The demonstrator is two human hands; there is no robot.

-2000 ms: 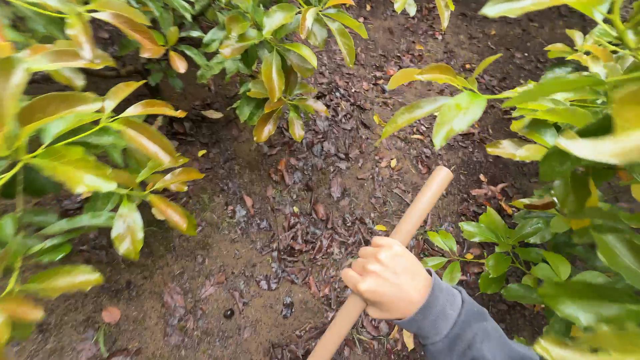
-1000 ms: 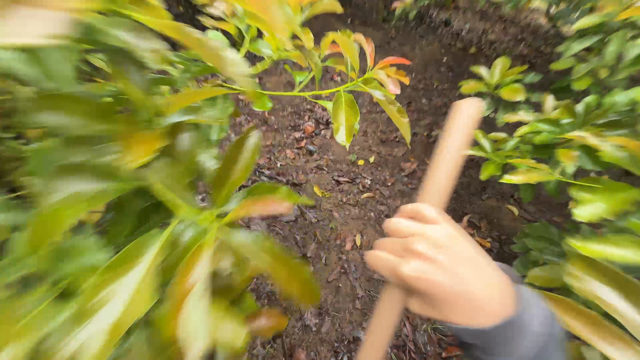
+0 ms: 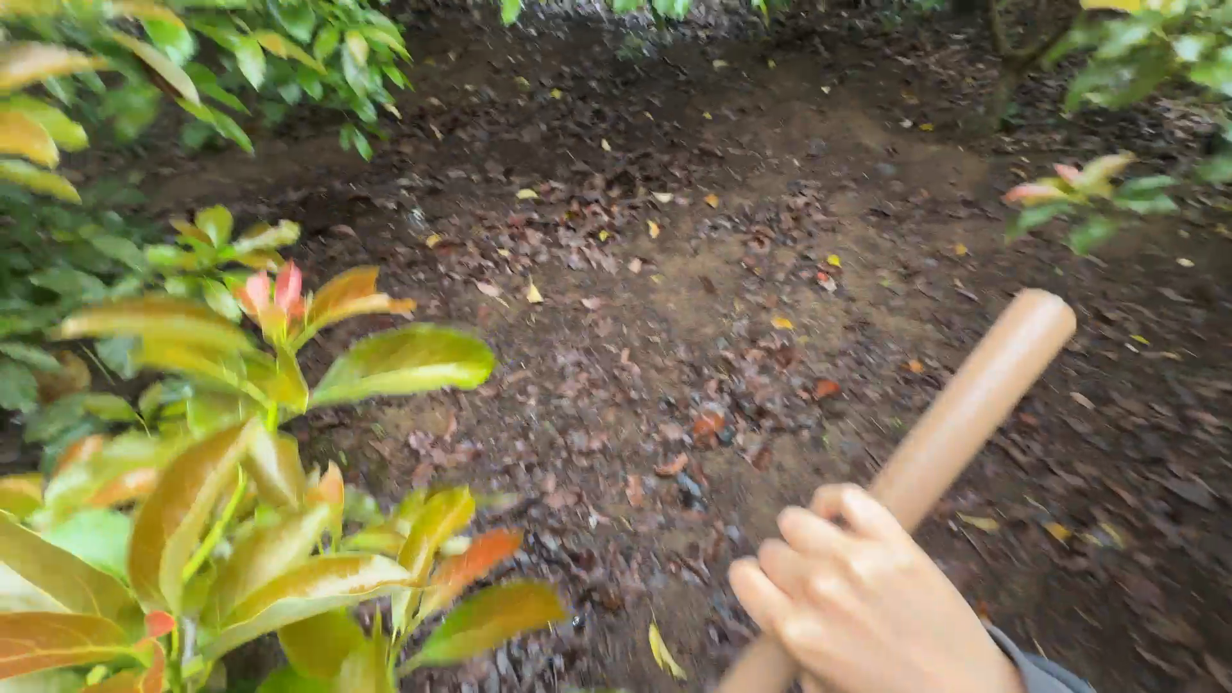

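Note:
My right hand (image 3: 857,597), in a grey sleeve, is closed around a smooth light-brown wooden pole (image 3: 962,414) at the lower right. The pole slants from the bottom edge up to the right, its rounded end above the hand. Its lower part runs out of view, so what it ends in is hidden. My left hand is not in view.
A leafy branch with green, yellow and reddish leaves (image 3: 404,366) fills the lower left, close by. More foliage (image 3: 318,58) hangs at the upper left. A twig with pinkish leaves (image 3: 1088,188) is at the right, near a thin trunk (image 3: 1006,87). Fallen leaves (image 3: 597,241) cover brown soil.
The view has moved along the ground past the close branches, and more open leaf litter shows ahead. My right hand keeps hold of the pole and now sits lower and farther right in view.

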